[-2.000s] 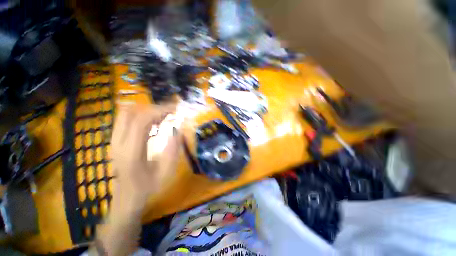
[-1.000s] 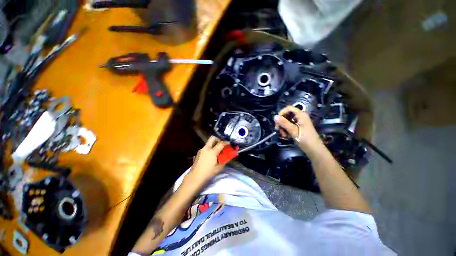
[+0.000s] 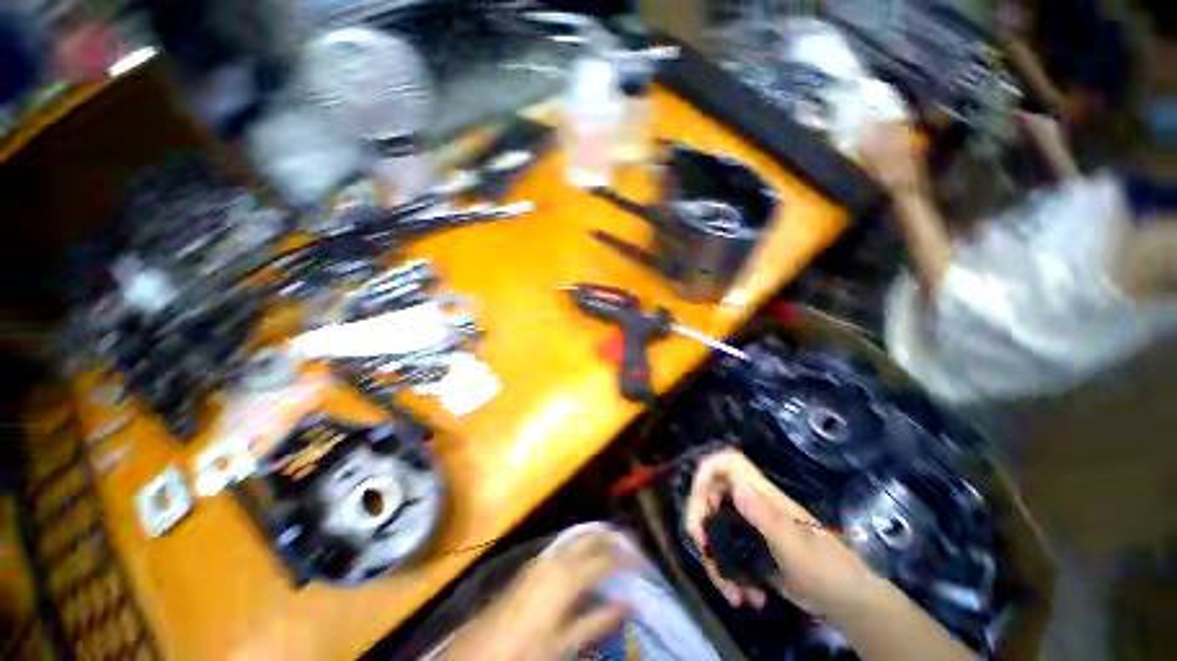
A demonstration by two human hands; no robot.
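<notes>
My right hand (image 3: 762,529) is over the heap of dark housings and holds a small black part (image 3: 738,545), possibly a lens or camera module; a thin red wire shows beside it. My left hand (image 3: 555,607) is blurred at the bottom, over my lap; I cannot tell if it holds anything. A dark round camera housing (image 3: 355,500) with a pale ring around its centre hole lies on the bench (image 3: 536,446). The hot glue gun (image 3: 626,336) lies near the bench's right edge, its glue stick pointing right.
More dark housings (image 3: 891,517) fill a container at right. Another black shell (image 3: 716,213), a bottle (image 3: 596,123), a white fan (image 3: 368,84) and piled cords (image 3: 168,297) stand or lie farther back. A white tube (image 3: 374,332) lies on fittings. Another person (image 3: 1033,297) is at upper right.
The view has turned back toward the bench. My hands, earlier together over the housings with a red-handled tool, are now apart; the tool no longer shows in them. My right hand now holds a black part.
</notes>
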